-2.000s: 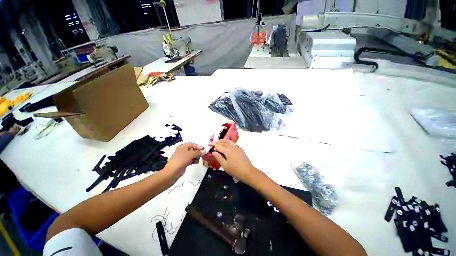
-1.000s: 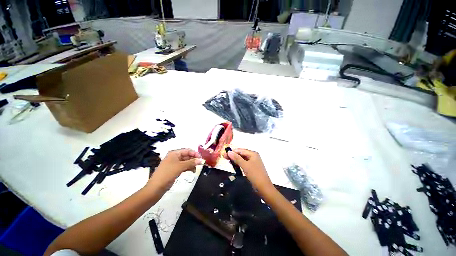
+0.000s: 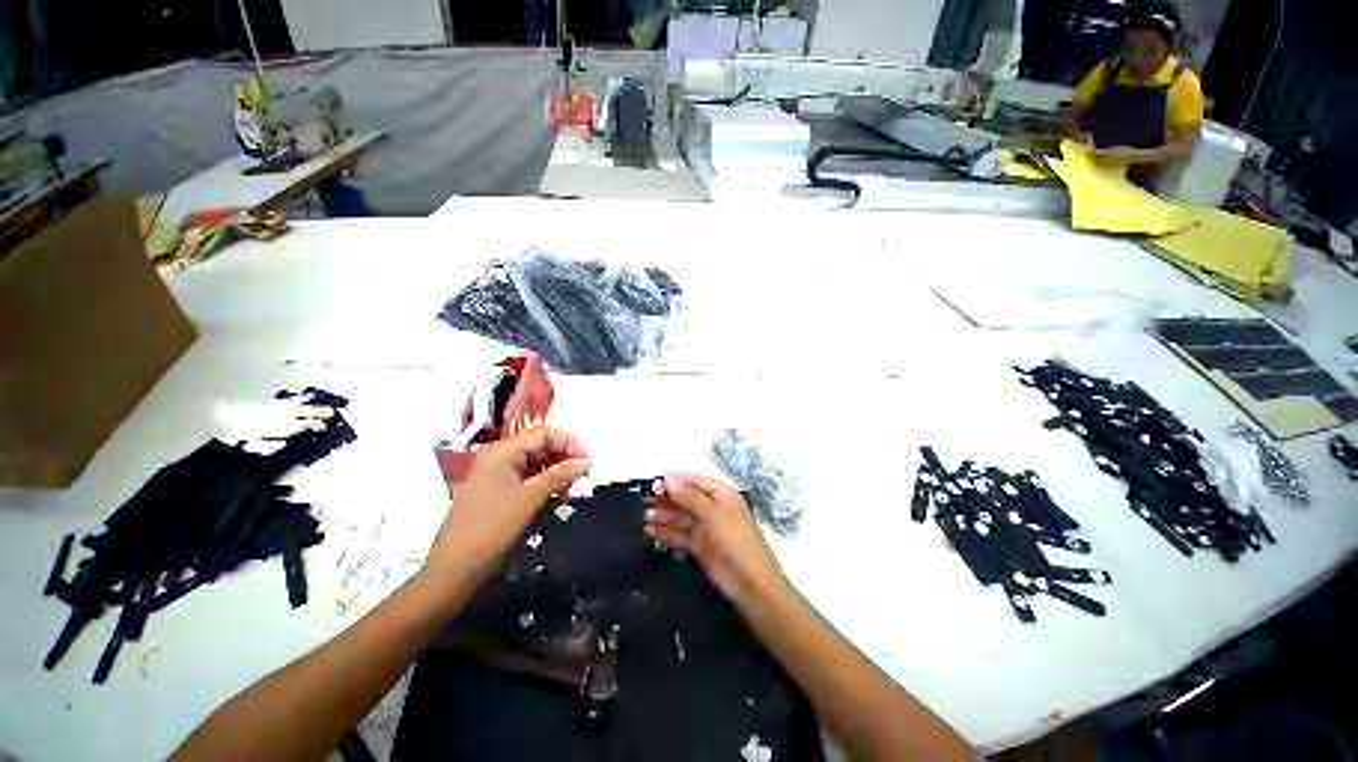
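Note:
My left hand (image 3: pixel 514 479) is in front of the red tape dispenser (image 3: pixel 521 399), thumb and fingers pinched together; whether a bit of tape is between them is too small to tell. My right hand (image 3: pixel 715 521) is above the far part of the black mat (image 3: pixel 715 677), its thumb and finger closed on the end of a black strap tab (image 3: pixel 658 485) with a pale spot; the rest blends into the mat. The hands are apart. Small metal plates (image 3: pixel 535 540) are scattered on the mat. A hammer (image 3: pixel 596 682) lies on it.
Loose black straps (image 3: pixel 194 521) lie left. Two piles of pale-dotted tabs (image 3: pixel 998 521) (image 3: pixel 1147 454) lie right. A small hardware bag (image 3: pixel 757 479) is beyond the mat, a large plastic bag (image 3: pixel 566 305) farther back. A cardboard box (image 3: pixel 90 335) is far left. A person (image 3: pixel 1139 112) handles yellow material.
The view has turned right, bringing the person and the board with dark strips into sight. My right hand has moved away from the dispenser with the tab. My left hand stays near the dispenser.

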